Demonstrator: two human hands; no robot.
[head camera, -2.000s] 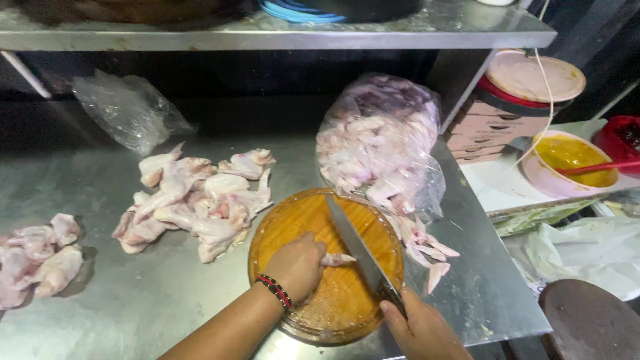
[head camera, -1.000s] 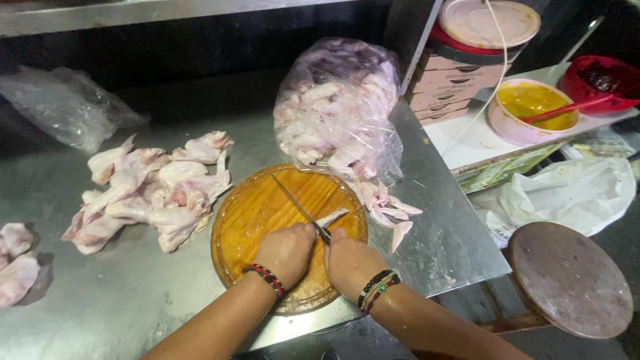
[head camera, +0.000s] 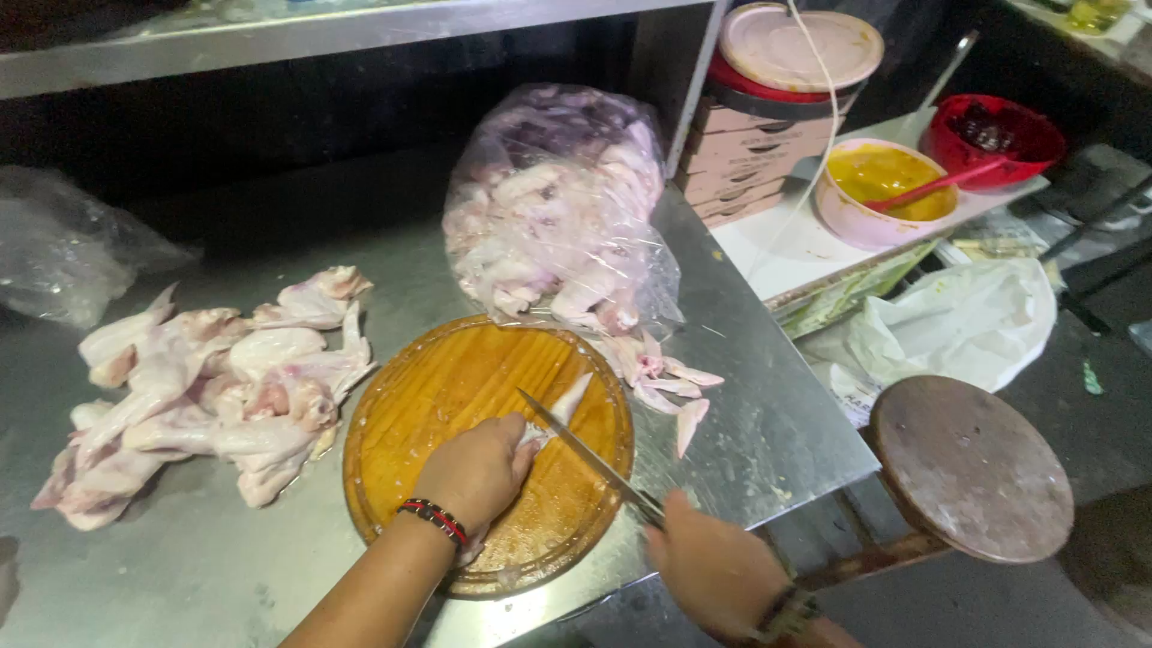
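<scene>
My left hand (head camera: 477, 472) presses a raw chicken wing on a round wooden cutting board (head camera: 423, 387); the wing's pale tip (head camera: 571, 399) points away to the upper right. My right hand (head camera: 711, 558), slightly blurred, grips the handle of a kitchen knife (head camera: 576, 445), whose blade lies across the wing beside my left fingers. Left of the board is a pile of raw chicken wings (head camera: 225, 387). Behind the board stands a clear plastic bag of raw chicken (head camera: 567, 207). Several cut wing tips (head camera: 670, 382) lie at the board's right. My left palm hides part of the held wing.
A metal shelf (head camera: 360, 34) runs above the steel table (head camera: 765, 432). To the right are a bowl of yellow sauce (head camera: 864, 229) with a red utensil, a red bowl (head camera: 1017, 171), stacked cartons (head camera: 756, 153), a white plastic bag (head camera: 963, 324) and a round stool (head camera: 972, 468).
One second ago both hands were close together at the board's near side, by the knife. My right hand has since moved away to the right with the knife, and its blade now crosses the wing.
</scene>
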